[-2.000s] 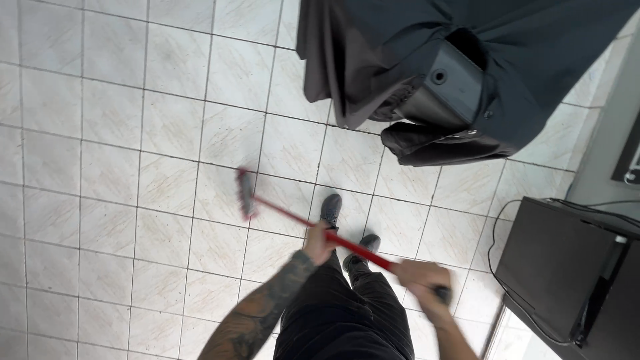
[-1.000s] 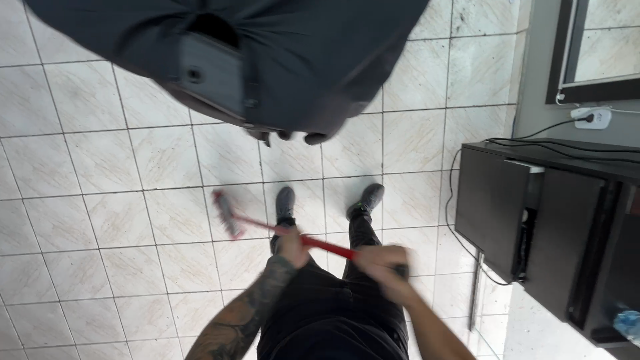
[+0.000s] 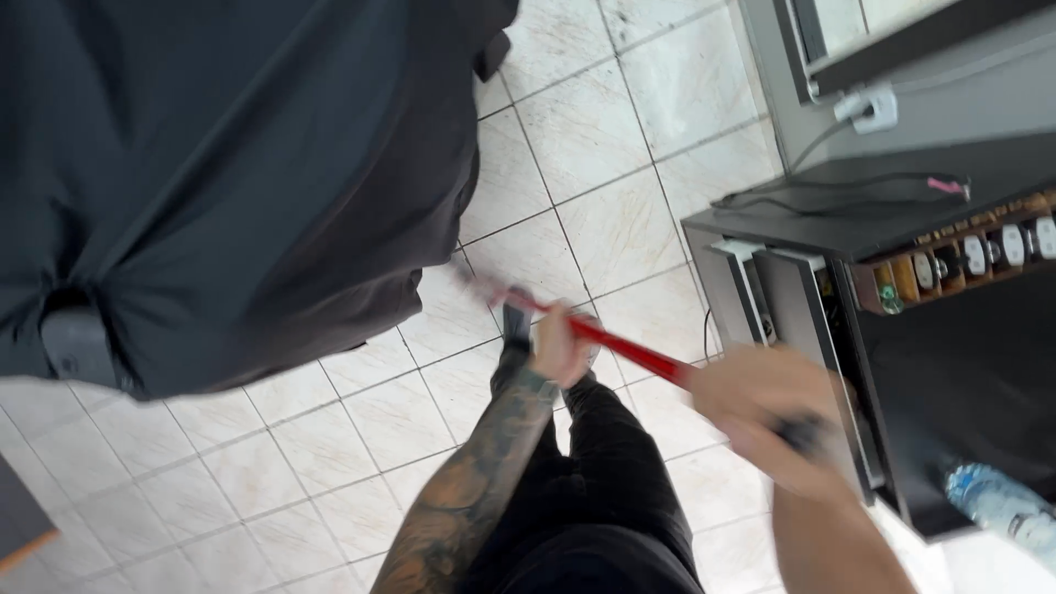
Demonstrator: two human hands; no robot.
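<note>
My left hand (image 3: 558,345) is wrapped around the lower part of a red broom handle (image 3: 635,353). Near its dark upper end, my right hand (image 3: 759,400) grips the same handle; this hand is blurred. The handle slants from the right down toward the blurred broom head (image 3: 483,289), which is at the floor just beyond my shoe and close to the edge of a dark draped cloth (image 3: 330,223). What the cloth covers is hidden, apart from a grey part showing through an opening at the lower left.
Pale floor tiles (image 3: 610,223) lie around my feet. On the right stands a black cabinet (image 3: 792,214) with cables on top, a rack of hair clipper guards (image 3: 973,256) and a plastic bottle (image 3: 1002,503). A wall socket (image 3: 876,111) holds a plug below a framed mirror.
The view has shifted a lot; the draped cloth now fills the upper left. The broom head is now beside the cloth's edge, where before it was over open tiles. Both hands have stayed on the handle.
</note>
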